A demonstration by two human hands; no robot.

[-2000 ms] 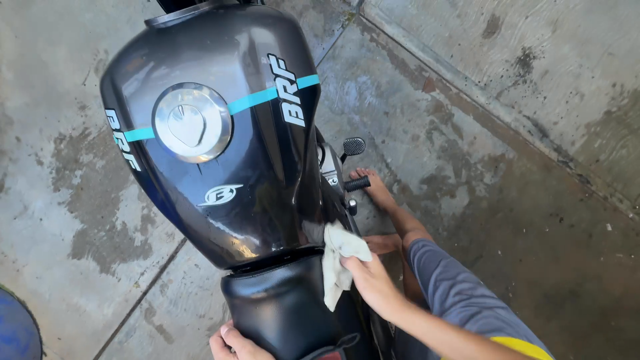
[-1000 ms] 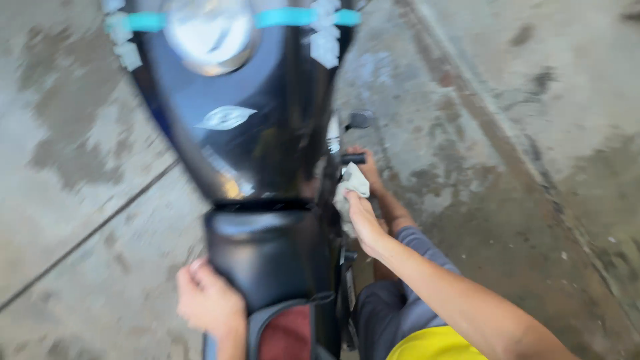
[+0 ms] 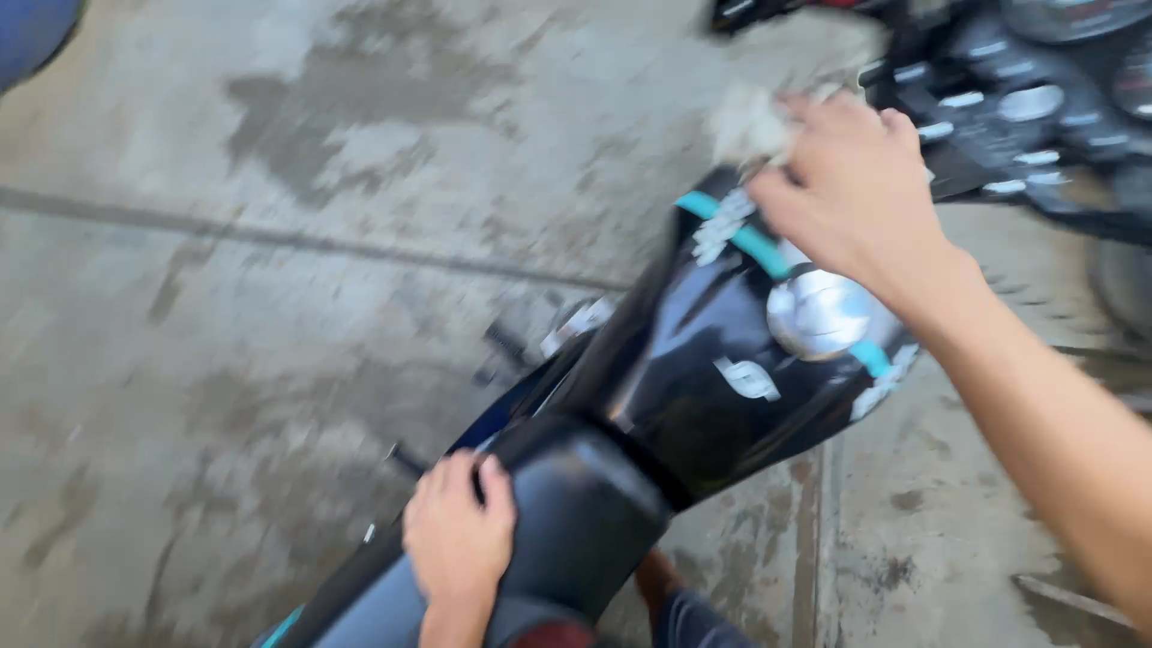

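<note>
A white cloth (image 3: 749,126), blurred by motion, is gripped in my right hand (image 3: 850,175) over the front end of the motorcycle's black fuel tank (image 3: 684,396). Below that hand lies the round silver fuel cap (image 3: 819,315), crossed by a turquoise stripe. My left hand (image 3: 459,526) rests on the left edge of the black motorcycle seat (image 3: 576,504), holding no object that I can see.
At the upper right are the handlebar and instrument area (image 3: 1017,108). A footpeg (image 3: 506,344) juts out left of the tank. Concrete floor (image 3: 315,297) with damp patches surrounds the motorcycle. A blue container (image 3: 31,36) shows at the upper left corner.
My right hand has carried the cloth from the side of the motorcycle near the seat to the tank's front end. My left hand remains at the seat. The view has turned strongly.
</note>
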